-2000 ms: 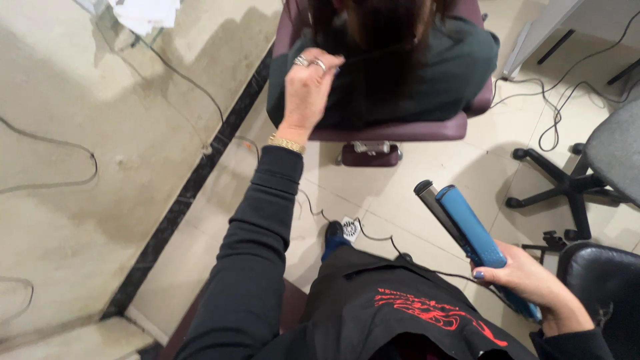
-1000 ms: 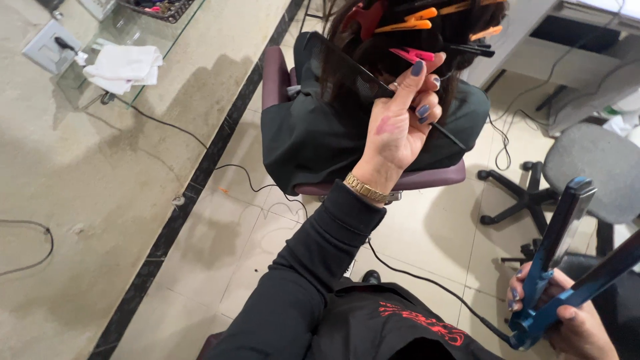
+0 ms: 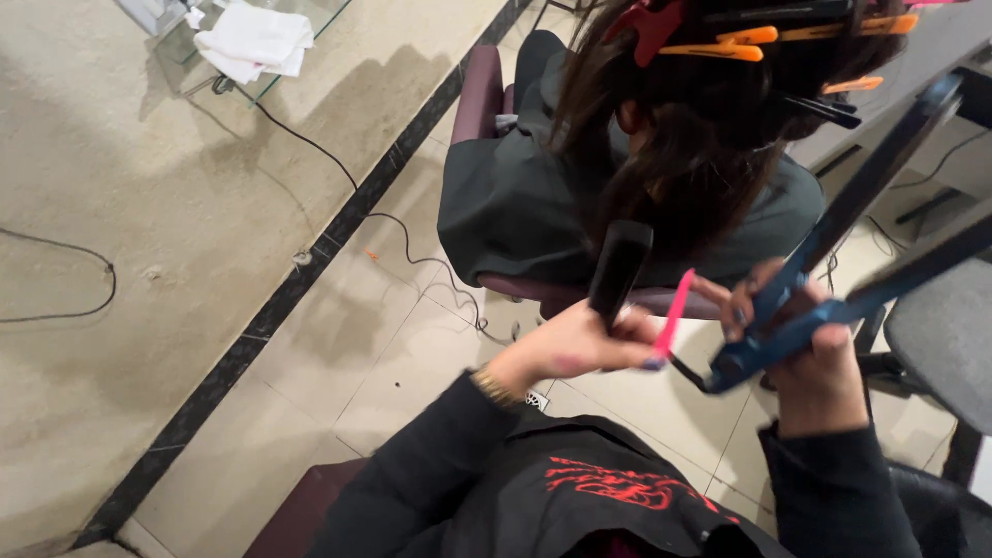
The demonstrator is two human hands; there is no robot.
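My left hand (image 3: 577, 345) grips a black comb (image 3: 620, 267) and pinches a pink hair clip (image 3: 676, 314) at its fingertips. At the right, my right hand (image 3: 806, 356) holds a blue hair straightener (image 3: 783, 325) whose two long plates are spread wide apart; its cord runs close to the pink clip. Both hands are low behind the seated person's dark hair (image 3: 697, 155). Orange clips (image 3: 721, 51), black clips (image 3: 821, 111) and a dark red claw clip (image 3: 647, 31) hold the upper hair. A loose lower section hangs over the dark cape (image 3: 511, 201).
The person sits in a maroon salon chair (image 3: 477, 97). A white towel (image 3: 256, 39) lies on a glass shelf at the upper left. A thin cord (image 3: 407, 240) crosses the floor by the wall. A grey stool seat (image 3: 945, 333) stands at the right.
My left hand has come down from the clipped hair, now with the pink clip that was in that hair area. The straightener has moved up and nearer to my left hand.
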